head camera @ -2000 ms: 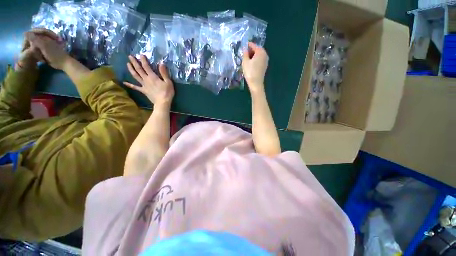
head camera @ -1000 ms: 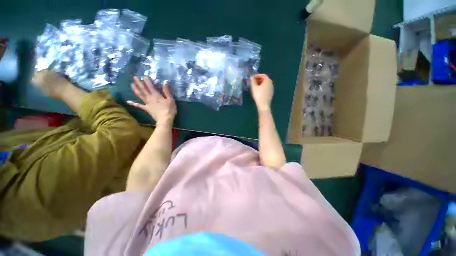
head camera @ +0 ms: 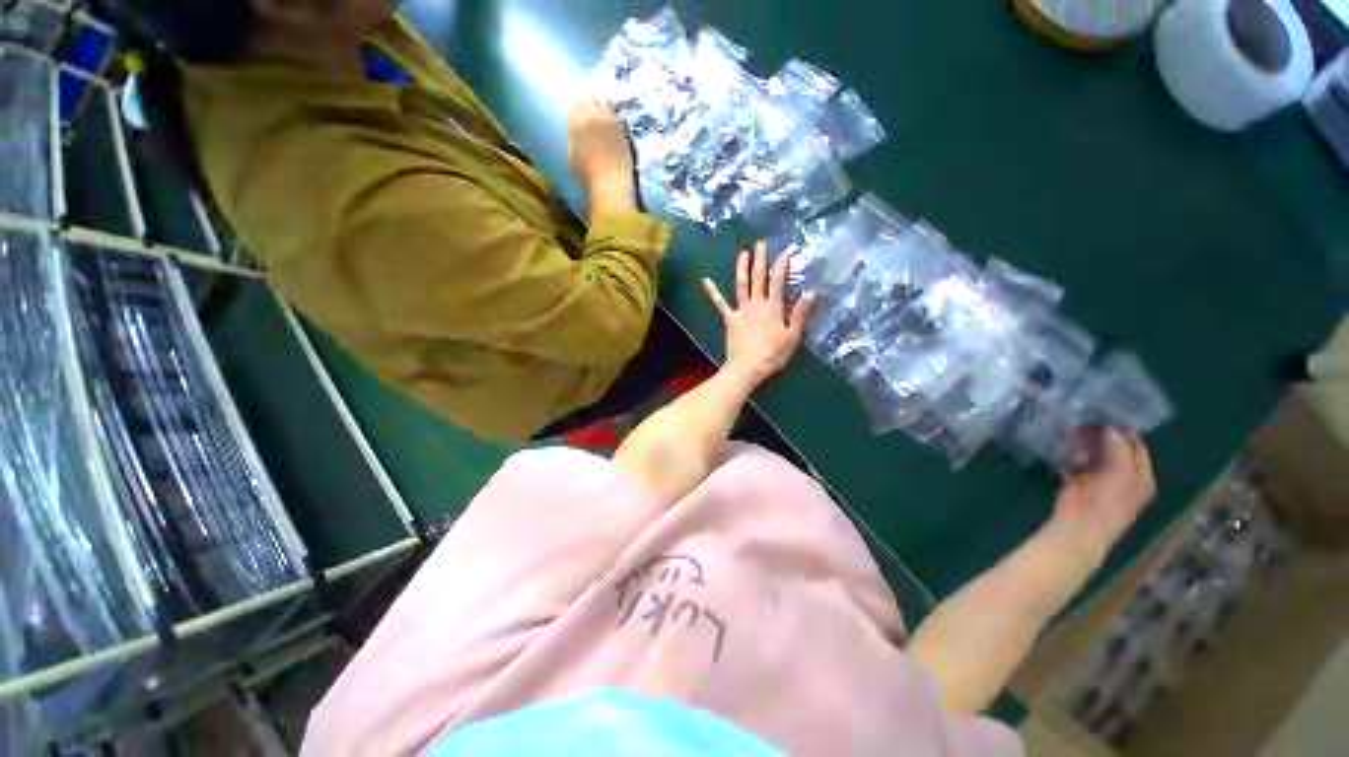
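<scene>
A pile of overlapping clear zip bags [head camera: 947, 333] with small dark parts inside lies on the dark green bench before me. My left hand [head camera: 765, 318] is flat with fingers spread at the pile's left end, its fingertips by the bag edges. My right hand [head camera: 1107, 481] is at the right end, fingers bent over the lower edge of the last bag; whether it grips the bag is hard to tell. A second pile of filled bags [head camera: 718, 133] lies further left, by the coworker's hand.
A coworker in mustard sleeves [head camera: 444, 252] sits at left. An open carton [head camera: 1317, 592] with packed bags is at lower right. White rolls [head camera: 1231, 59] stand at the far right of the bench. A rack of shiny plastic-wrapped strips [head camera: 193, 444] is behind the coworker.
The view has turned, so the bag piles now run diagonally, and the rack and white rolls have come into view. My left hand stays spread; my right hand is now at the last bag's lower edge.
</scene>
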